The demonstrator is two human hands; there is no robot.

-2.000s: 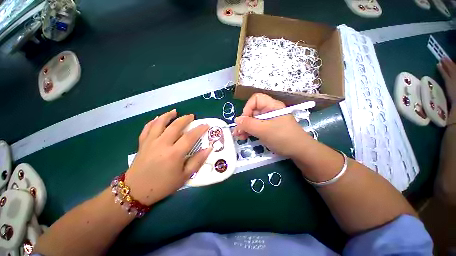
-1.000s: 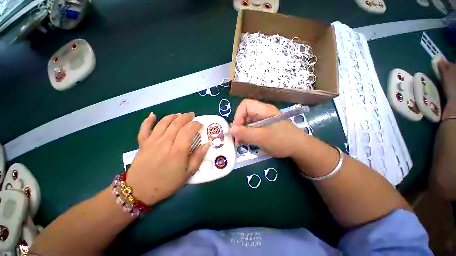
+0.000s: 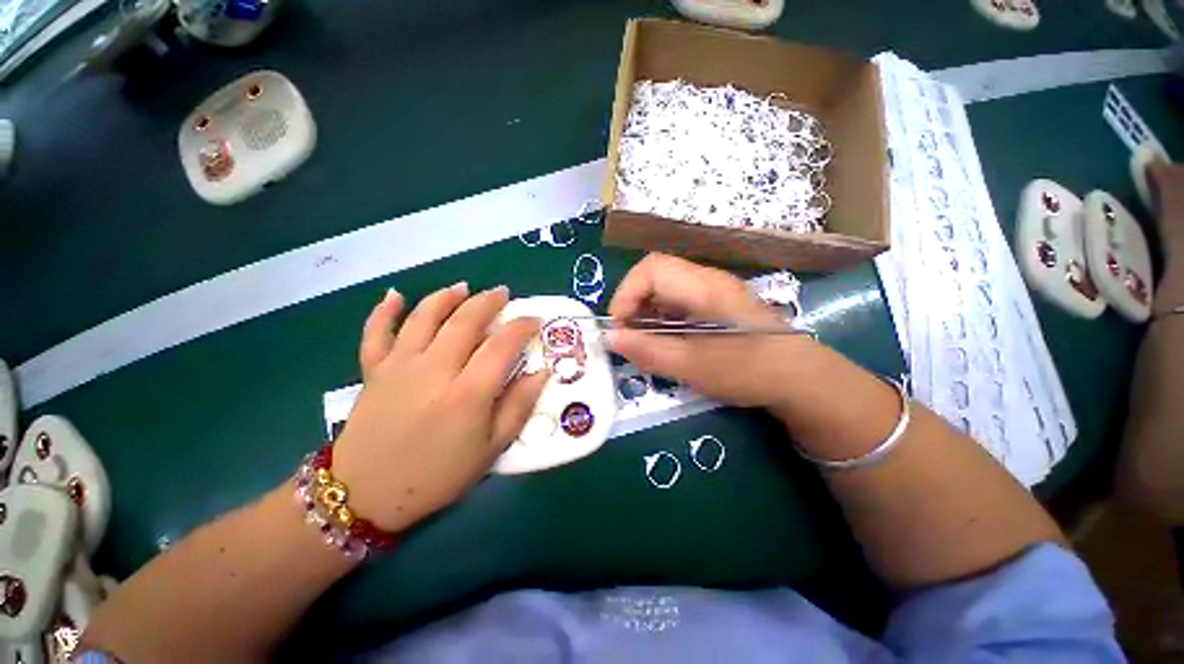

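A cream cover with red-copper round details lies in front of me. My left hand lies over its left part, with fingers spread and fingertips on it, hiding much of it. My right hand holds slim tweezers at the cover's right edge, their tip over the upper round detail. A white die-cut sheet with dark round openings lies partly under the cover and my right hand. Loose white rings lie on the bench in front of the sheet, and another ring lies behind the cover.
An open cardboard box of white rings stands behind my right hand. A stack of long white sheets lies right of it. Cream covers are piled at left, with one far left and two at right. Another person's arm shows at right.
The tweezers have tilted flatter and their tip now reaches over the upper round detail. The far-left cover has shifted right and farther away. My left hand stays on the cover.
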